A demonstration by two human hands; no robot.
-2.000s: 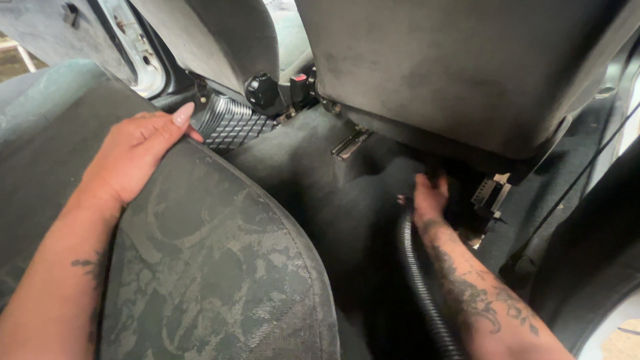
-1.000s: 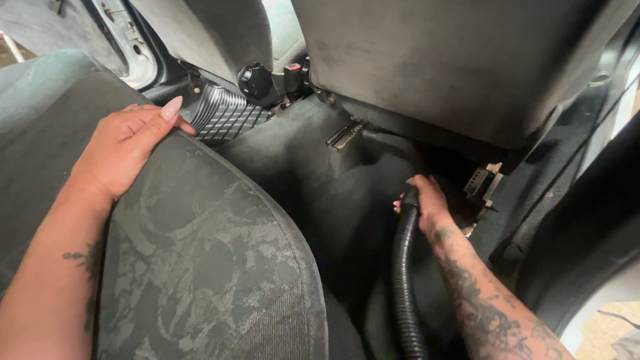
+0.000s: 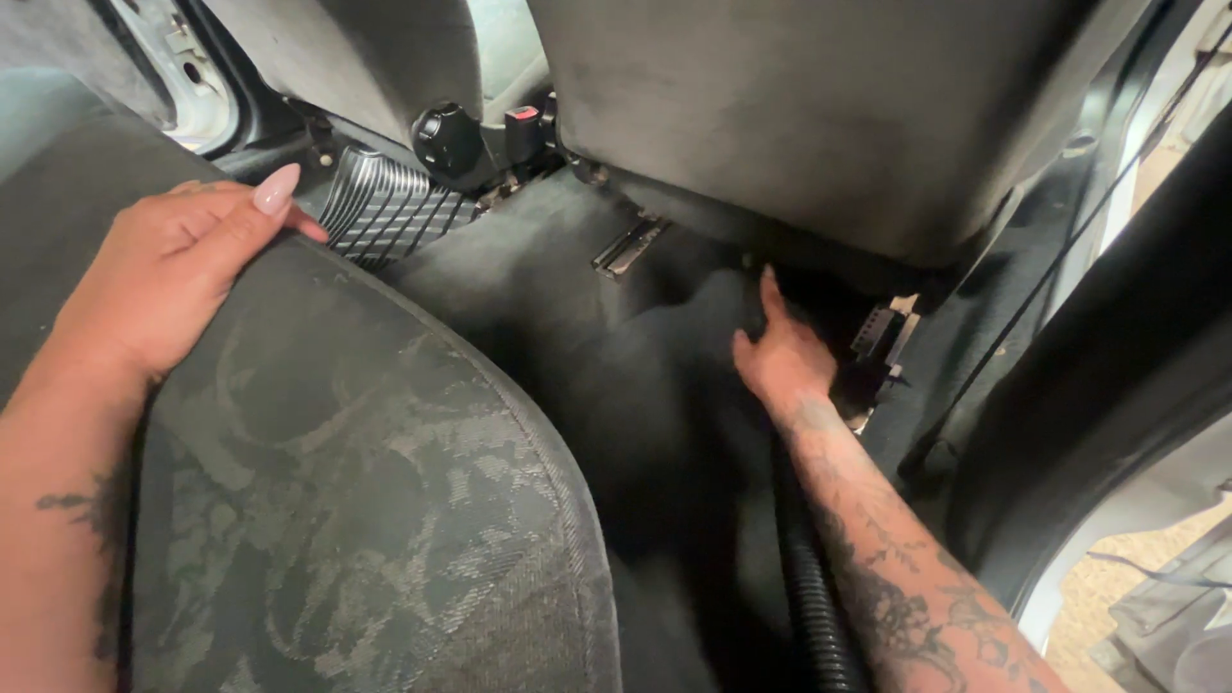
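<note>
My left hand (image 3: 183, 260) rests over the edge of the patterned car rear seat cushion (image 3: 385, 462), its thumb on top and a fingertip past the rim. Low over the dark floor carpet (image 3: 539, 279), behind the front seat, is my right hand (image 3: 784, 356), back upward with the index finger stretched forward. The ribbed black vacuum hose (image 3: 818, 616) runs up under my right wrist; its front end is hidden by the hand, so the grip on it is partly out of sight.
Ahead stand a front seat back (image 3: 818, 115) and a second front seat back (image 3: 356, 48) with a black adjuster knob (image 3: 448, 140). Metal seat rails (image 3: 630, 245) lie on the floor. A red-buttoned belt buckle (image 3: 523, 130), a ribbed floor mat (image 3: 399, 212) and the door opening at right are nearby.
My right hand has turned from fingers curled around the hose end to back upward with the index finger stretched out. My left hand stays on the seat cushion's edge.
</note>
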